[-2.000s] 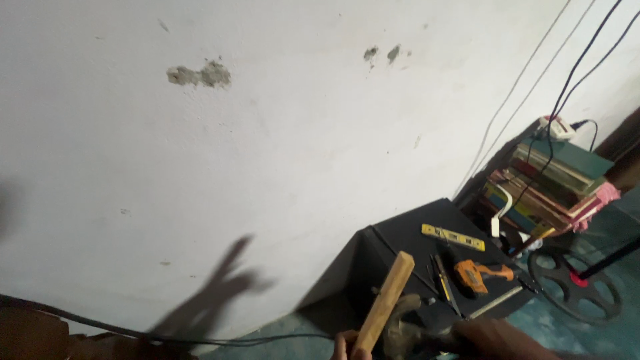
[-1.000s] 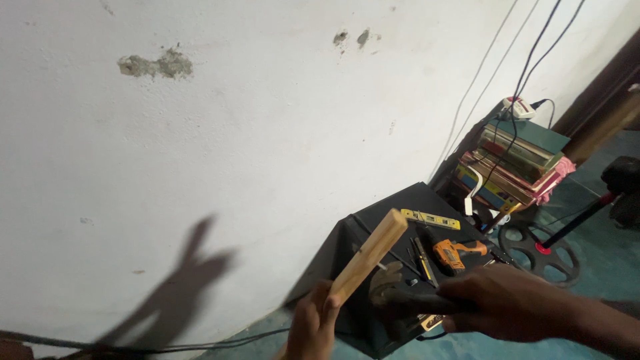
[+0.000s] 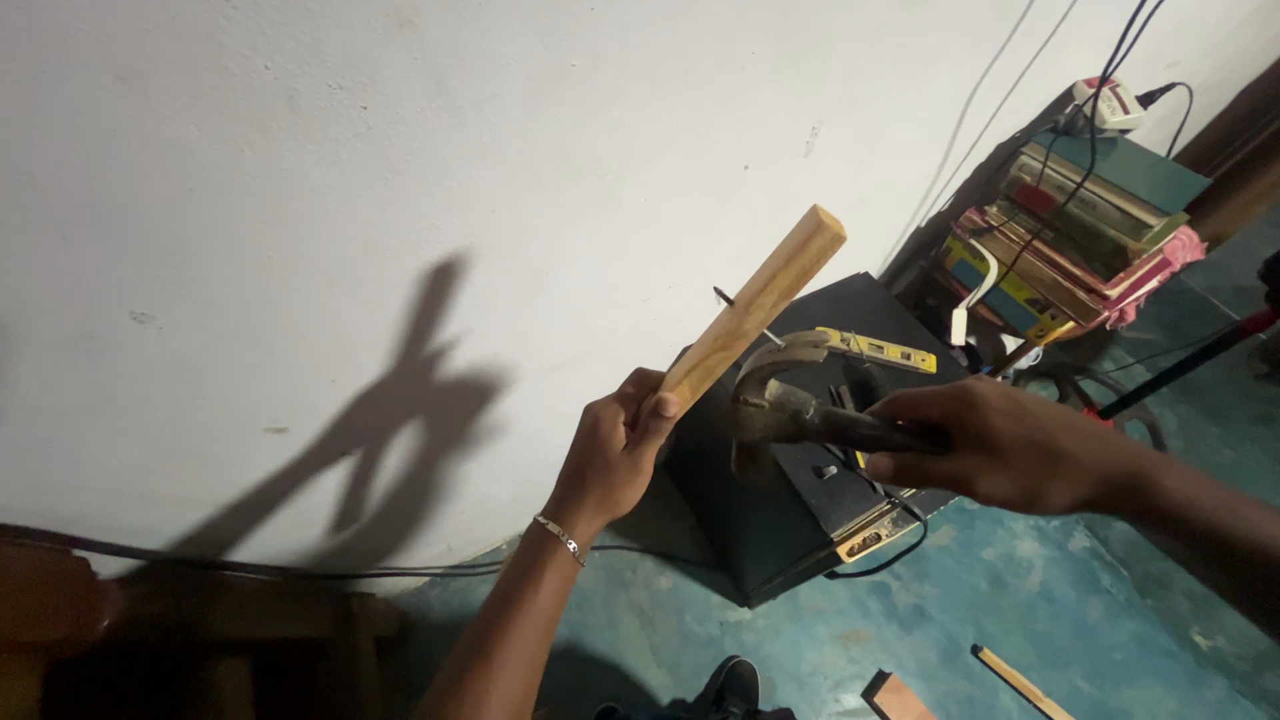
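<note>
My left hand (image 3: 625,445) grips the lower end of a wooden batten (image 3: 760,305), which slants up to the right in front of the white wall. A nail (image 3: 773,338) passes through the batten, sticking out on both sides. My right hand (image 3: 985,445) is closed around the dark handle of a claw hammer (image 3: 785,400). The hammer's claw is at the nail's right end; whether it grips the nail I cannot tell. Behind them, a yellow spirit level (image 3: 885,350) lies on a black cabinet (image 3: 720,540).
A stack of books (image 3: 1080,220) with a white device (image 3: 1108,105) on top stands at the right by hanging cables. Wood offcuts (image 3: 1020,682) lie on the blue-green floor. A black cable (image 3: 300,573) runs along the wall's foot; wooden furniture (image 3: 230,610) is at lower left.
The batten and both hands have come further into view. The hammer's claw has come up to the nail from lower down. The view has shifted.
</note>
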